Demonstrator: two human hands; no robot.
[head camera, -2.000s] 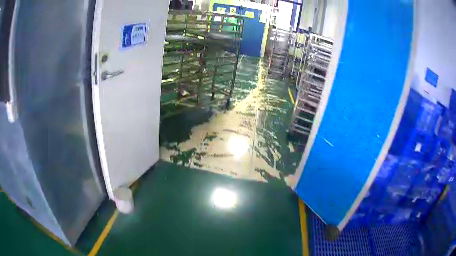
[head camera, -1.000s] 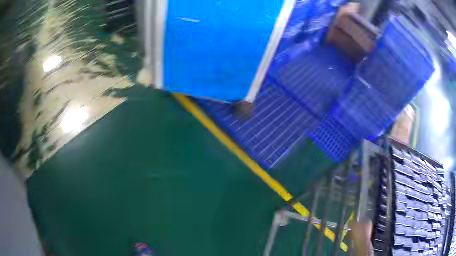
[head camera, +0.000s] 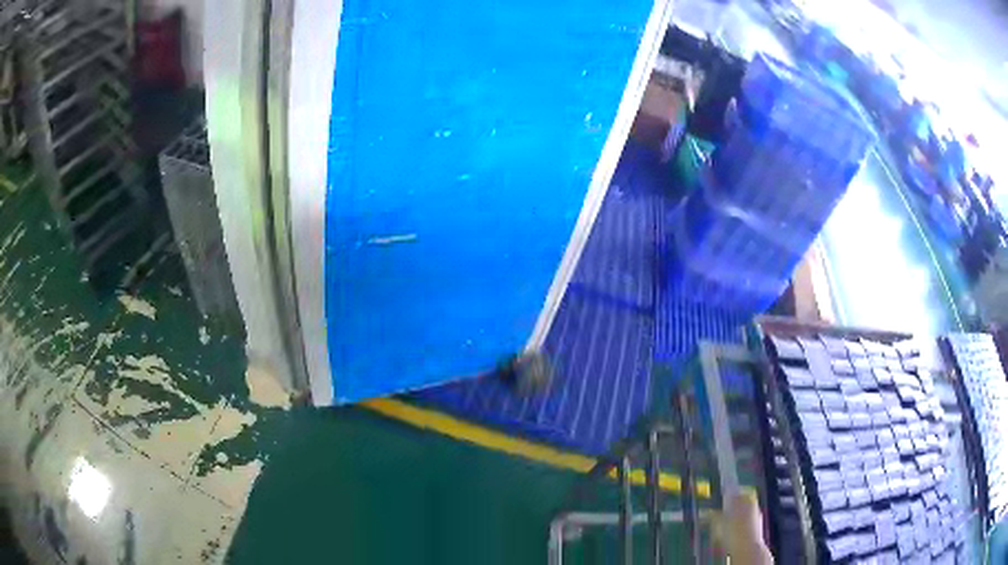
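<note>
The tray trolley (head camera: 718, 414) is a silver-grey tube frame at the lower right. Its upper tray carries overlapping rows of grey housings (head camera: 868, 441). One hand shows at the bottom edge, cut off and blurred; it looks like my right hand (head camera: 745, 532), closed around the trolley's end bar. Its fingers are not clear. My left hand is not in view.
A large blue door panel (head camera: 464, 188) stands ahead, beside blue latticed pallets (head camera: 602, 364) and stacked blue crates (head camera: 774, 188). A metal rack (head camera: 83, 132) stands at left. A yellow line (head camera: 497, 441) crosses the green floor. More housings (head camera: 982, 381) show at far right.
The view has swung right from the doorway to the blue panel and crates. The trolley and hand have come into view, and now show further left than one second ago.
</note>
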